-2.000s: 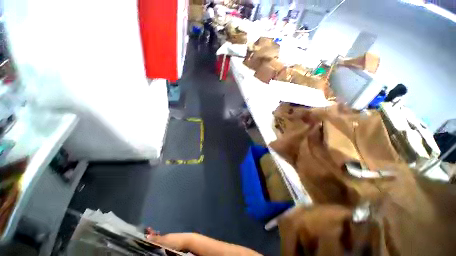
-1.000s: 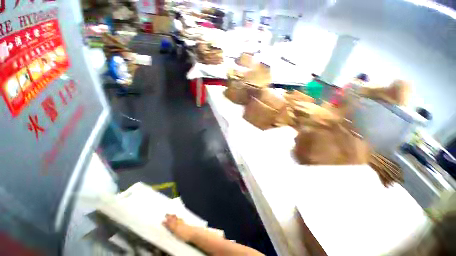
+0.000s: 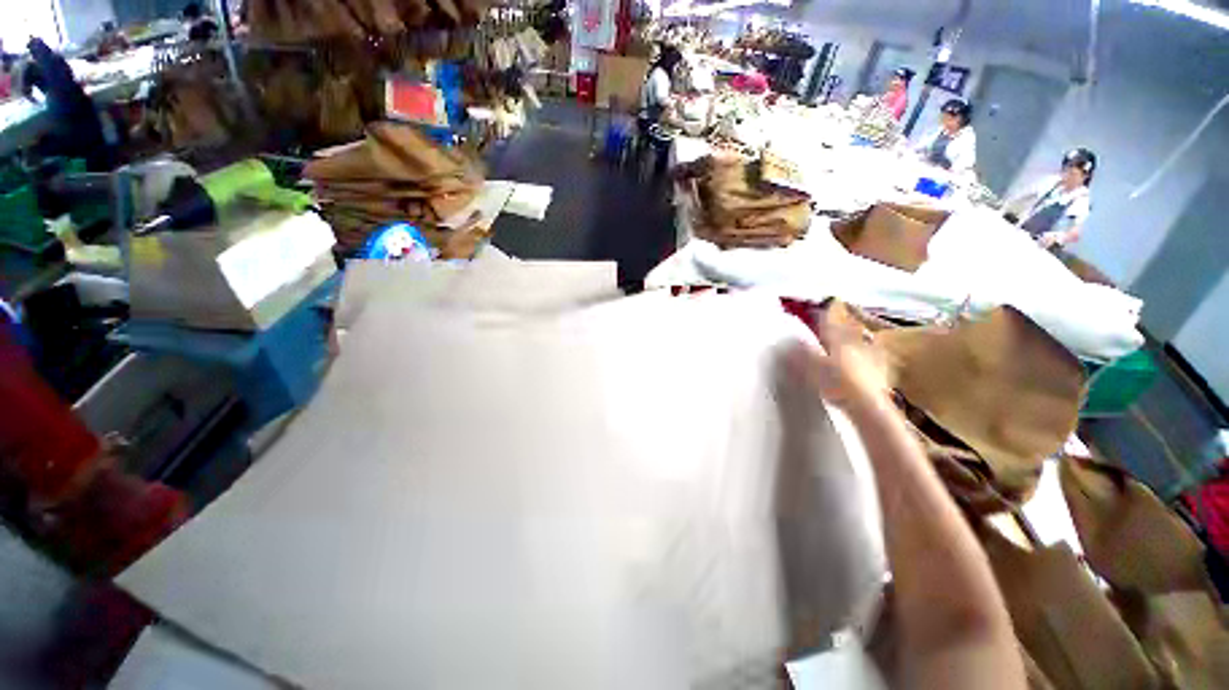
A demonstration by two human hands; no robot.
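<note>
A stack of large white to pale grey sheets fills the middle of the view, close to the camera. Its right side bends downward. My right hand is at the sheets' upper right edge and holds them there; its fingers are partly hidden and blurred. My bare right forearm comes up from the lower right. My left hand does not show; whether it is under the sheets cannot be told.
Brown bag pieces lie at the right, beside white material. A brown pile and a box on a blue support stand at the left. A blurred red shape is at the left edge. Several people are at the white tables behind.
The view has swung to another part of the floor. The sheets, low at the left before, now fill the centre. My right hand has moved from their top to their right edge.
</note>
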